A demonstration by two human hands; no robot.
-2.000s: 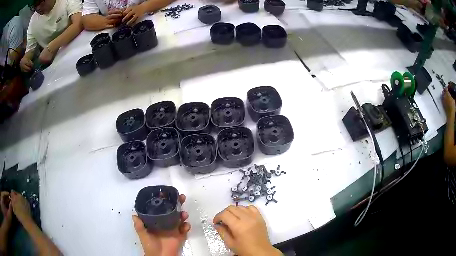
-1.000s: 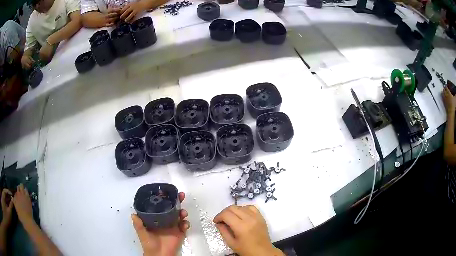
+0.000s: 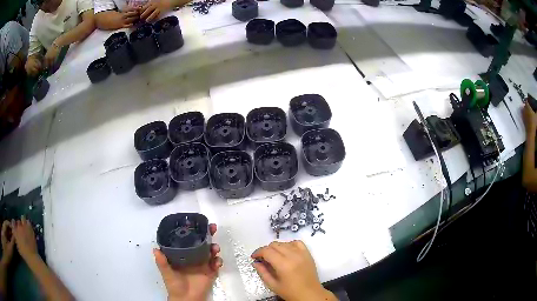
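My left hand (image 3: 191,281) holds a black housing (image 3: 183,240) from below and the right side, its open top facing up and towards me. A small reddish spot shows inside it near the back wall. My right hand (image 3: 288,269) is over the paper near small clear glinting bits (image 3: 242,253), fingers curled with thumb and forefinger close together. A tiny dark thing may be at the fingertips, but it is too small to tell. A pile of small dark levers with pale round centres (image 3: 301,213) lies just beyond my right hand.
Two rows of black housings (image 3: 231,170) stand beyond my hands. More housings (image 3: 291,32) stand at the far side. Black boxes (image 3: 480,138) with cables and a green spool (image 3: 474,93) are at right. Other people's hands (image 3: 25,236) show at left, far left and right edge.
The view has shifted slightly, so the table things sit a little higher in the picture. My left hand still holds the housing, and my right hand has hardly moved.
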